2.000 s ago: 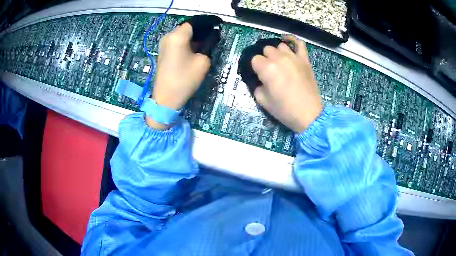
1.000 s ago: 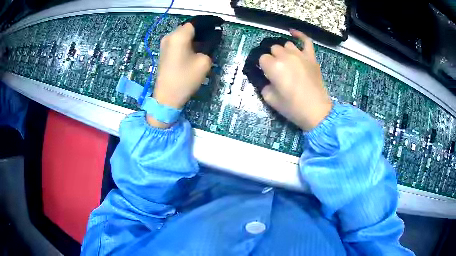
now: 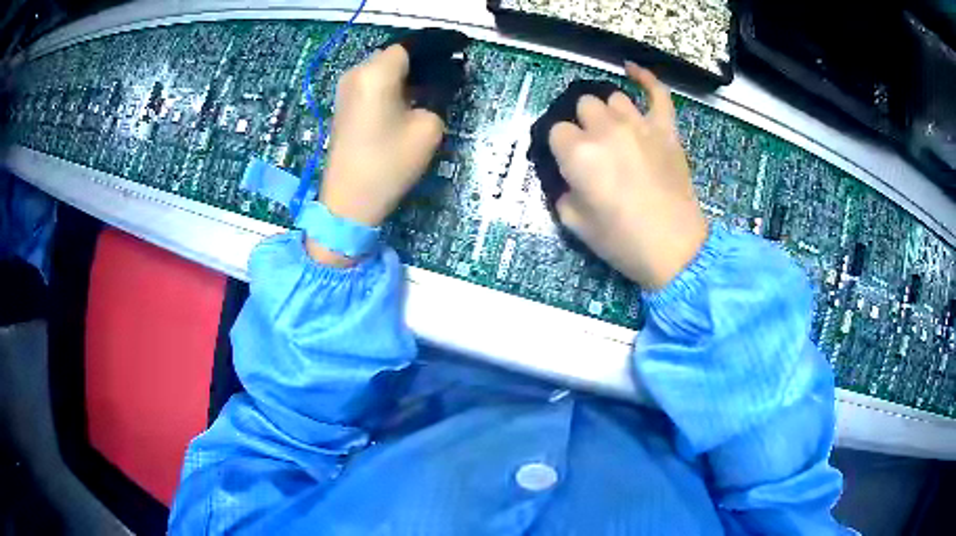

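Green circuit boards (image 3: 241,105) lie in a long row across the view, with a bright reflection near the middle. My left hand (image 3: 379,136) is over the boards left of centre, its fingers closed on a matt black item (image 3: 438,65). My right hand (image 3: 627,173) is right of centre, its fingers curled on another black item (image 3: 556,136), with one finger raised. What the black items are is unclear. My fingertips are hidden behind the hands and the black items.
A black tray of small cream parts (image 3: 650,37) stands beyond the boards. A dark bin (image 3: 818,63) is right of it. A blue cord (image 3: 310,94) runs up from my left wrist strap (image 3: 338,230). White rails (image 3: 503,335) edge the boards. A red panel (image 3: 152,361) is lower left.
My right hand and its black item have moved a little to the right, and one finger is lifted more. The boards' pattern has shifted right. My left hand stays almost in place.
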